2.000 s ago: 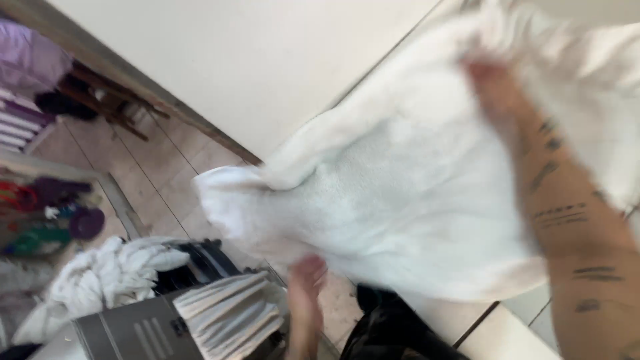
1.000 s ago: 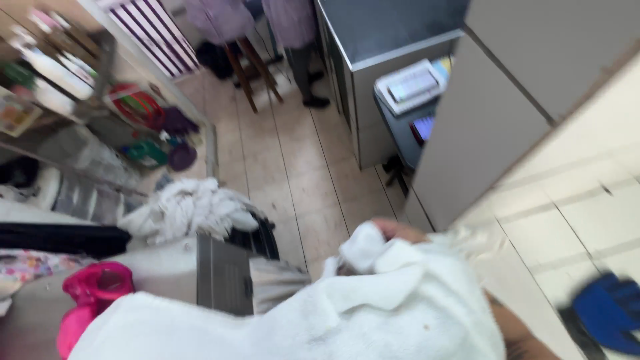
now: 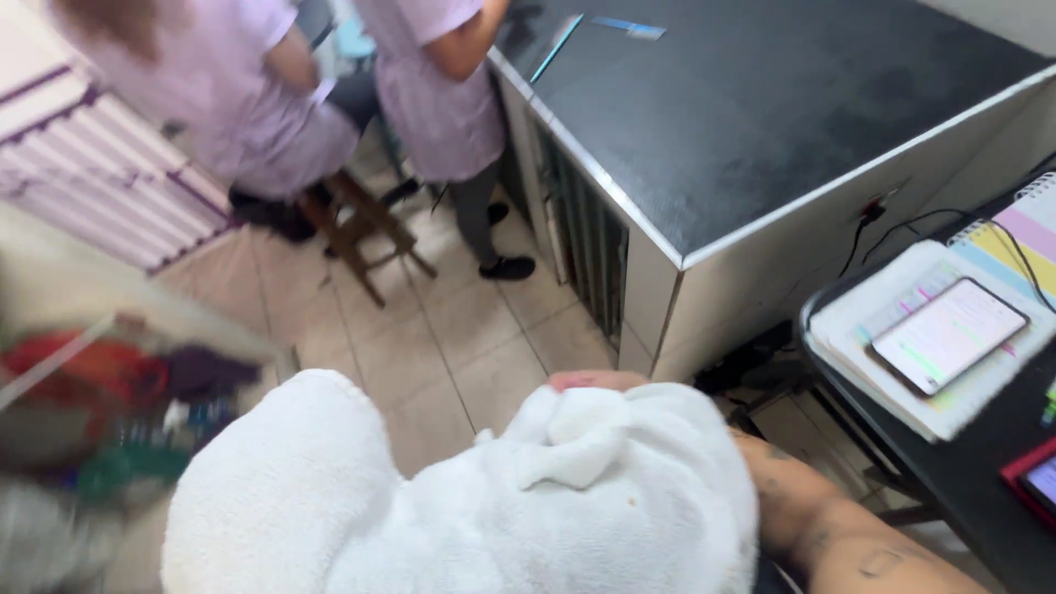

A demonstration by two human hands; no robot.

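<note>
A bulky white terry cloth [image 3: 511, 495] fills the lower middle of the head view, bunched in soft folds. My right hand [image 3: 598, 381] is mostly covered by it; some fingers show at its top edge, and my tattooed forearm comes in from the lower right. The cloth drapes over that hand and wrist, which hold it up. On the left, the cloth rises in a rounded lobe that hides whatever is beneath. My left hand does not show.
A black-topped counter [image 3: 742, 107] stands ahead. At right, a dark desk [image 3: 932, 470] bears a phone [image 3: 949, 334] on a notebook [image 3: 850, 318]. Two people in lilac tops are ahead, one on a wooden stool [image 3: 363, 231]. Blurred colourful items [image 3: 124, 462] lie at left.
The cloth, stretched out over a white surface two seconds ago, is now gathered over my right arm. My left hand has gone out of sight. The view has swung towards the counter and people.
</note>
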